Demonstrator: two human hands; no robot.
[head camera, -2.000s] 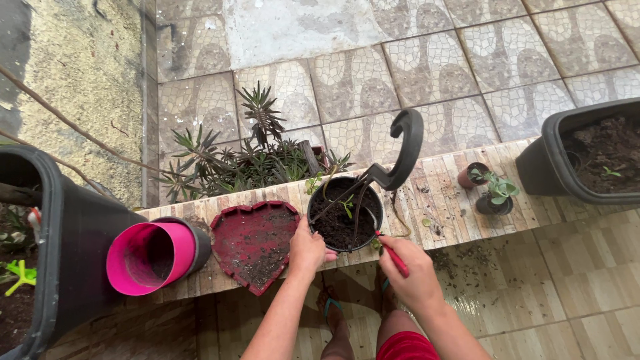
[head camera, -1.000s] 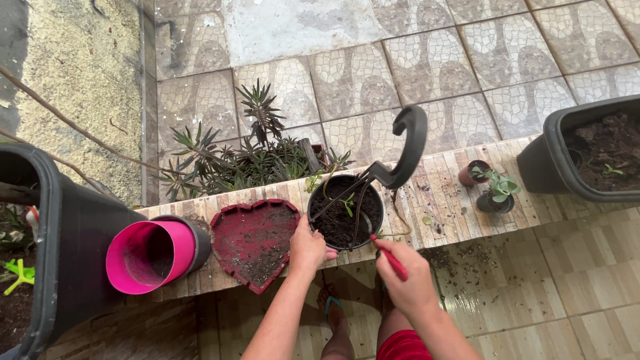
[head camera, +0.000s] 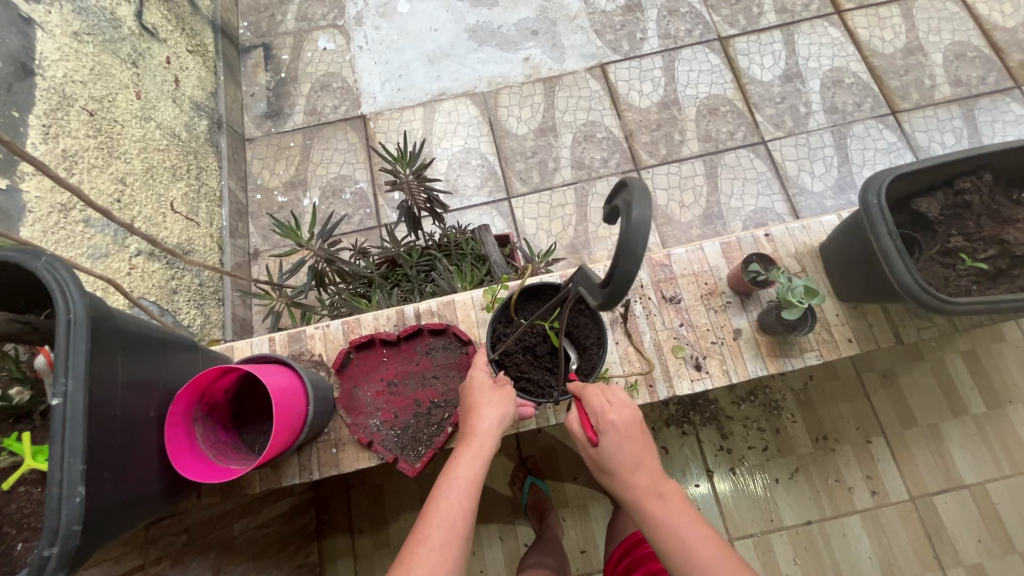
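Observation:
A round black hanging pot (head camera: 590, 324) filled with dark soil stands on the tiled ledge, a small green seedling (head camera: 551, 328) in its middle. Its black plastic hook (head camera: 628, 244) leans up and to the right. My left hand (head camera: 488, 404) grips the pot's lower left rim. In my right hand (head camera: 612, 432) is a small tool's red handle (head camera: 584, 416); its curved metal end (head camera: 570, 352) touches the soil right of the seedling. Beside my left hand lies a red heart-shaped tray (head camera: 392, 384) with loose soil on it.
At the left stand a pink pot (head camera: 188, 424) inside a dark one and a large black planter (head camera: 120, 400). Two small pots, one brown (head camera: 744, 280) and one black with a succulent (head camera: 796, 296), sit near another large planter (head camera: 864, 256). Spiky plants (head camera: 400, 264) grow behind the ledge.
My right hand has moved the red-handled tool from the pot's lower right edge in over the soil. My left hand stays at the rim.

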